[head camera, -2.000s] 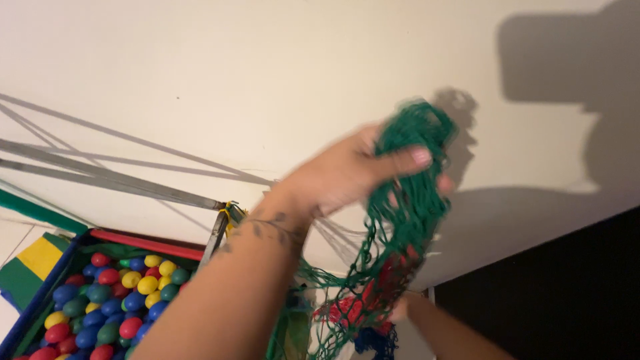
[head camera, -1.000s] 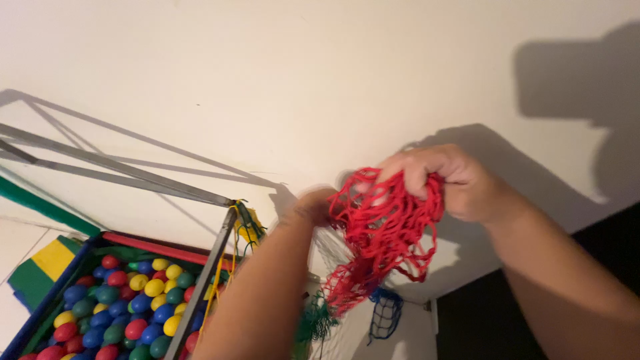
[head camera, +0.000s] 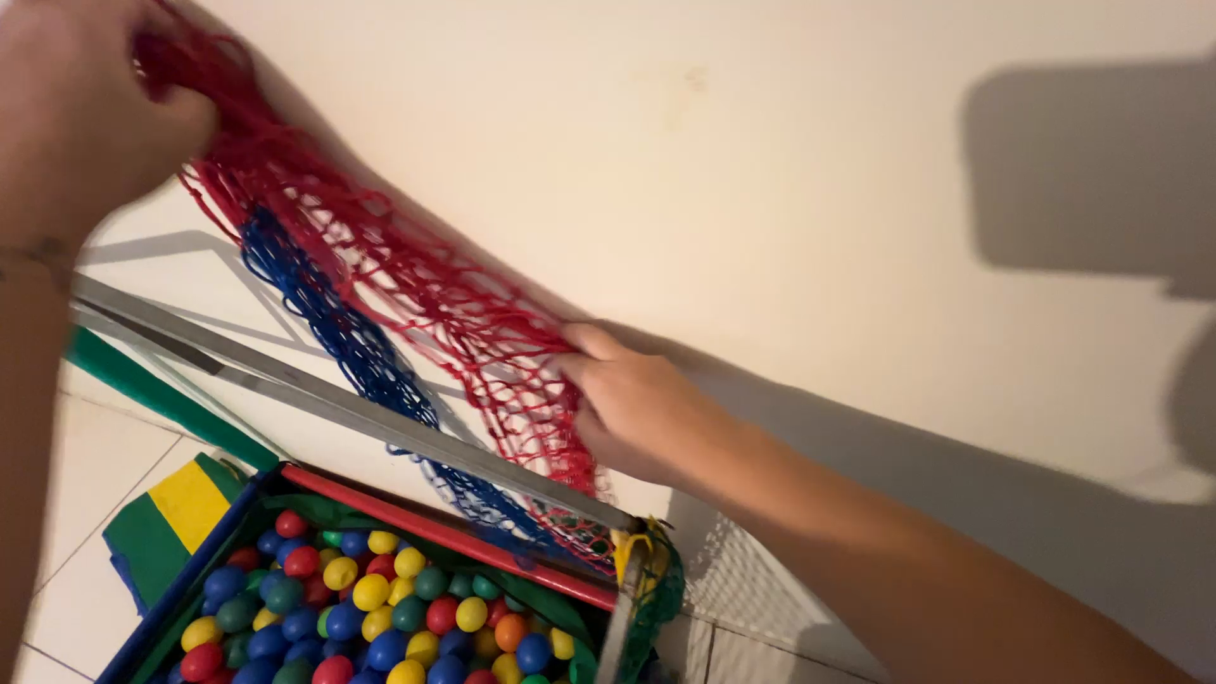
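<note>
My left hand, at the upper left, is closed around the bunched top of a red net. The net stretches down to the right along the wall, where my right hand grips its lower edge. Blue netting hangs below the red part, behind a grey metal bar. At the bar's corner, yellow ties and green netting are bunched. The fingertips of my left hand are partly hidden.
A ball pit with a red padded rim holds many coloured plastic balls at the lower left. A green and yellow padded piece lies on the tiled floor beside it. The pale wall rises behind, with shadows on it.
My left hand has moved to the upper left with the red net, which was bunched between both hands and is now stretched out. The blue netting shows more fully. The view has shifted toward the ball pit.
</note>
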